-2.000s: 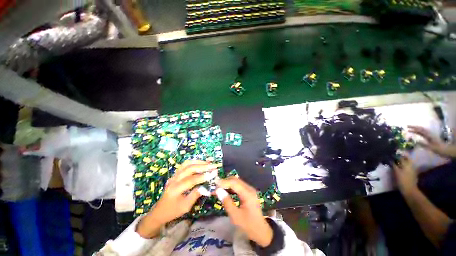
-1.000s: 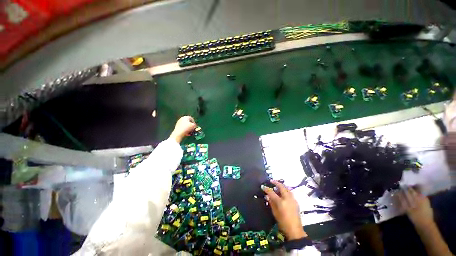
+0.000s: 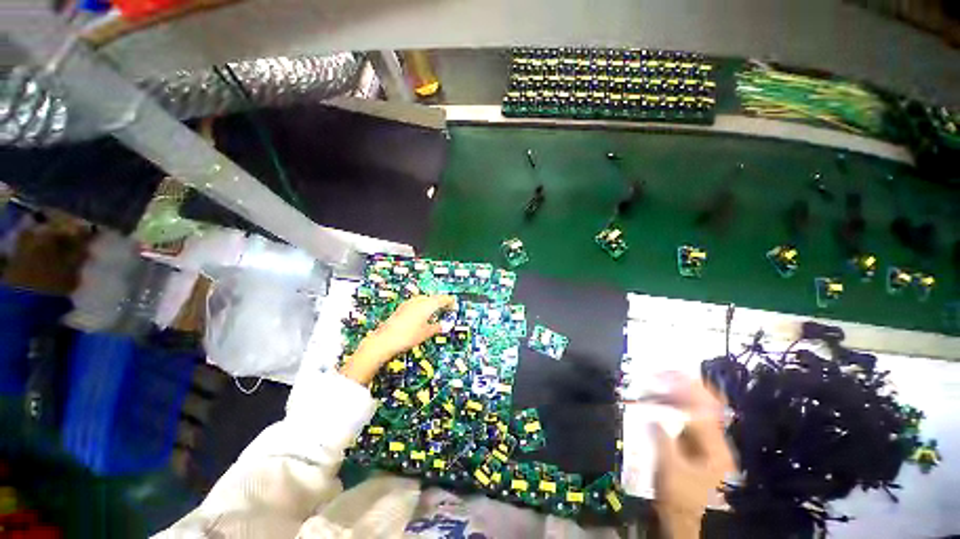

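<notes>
A loose pile of green circuit boards [image 3: 453,395] with yellow blocks lies in front of me. My left hand [image 3: 416,324] reaches over the pile with its fingertips on a board near the upper middle; whether it grips one cannot be told. My right hand [image 3: 690,437] is blurred over the white sheet [image 3: 640,463], left of the heap of black leads [image 3: 816,421]; its fingertips and what they may hold are unclear. One board [image 3: 547,341] lies alone on the black mat [image 3: 574,405].
The green conveyor belt [image 3: 474,190] carries spaced boards with black leads. Rows of boards [image 3: 611,86] and green-yellow wires [image 3: 811,100] lie beyond it. A silver duct hose [image 3: 263,84] and pale bar [image 3: 200,158] are at left, above a clear plastic bag [image 3: 258,316].
My left hand has moved from the belt back to the pile, leaving a board on the belt. My right hand has moved from the mat towards the black leads. The view has shifted left.
</notes>
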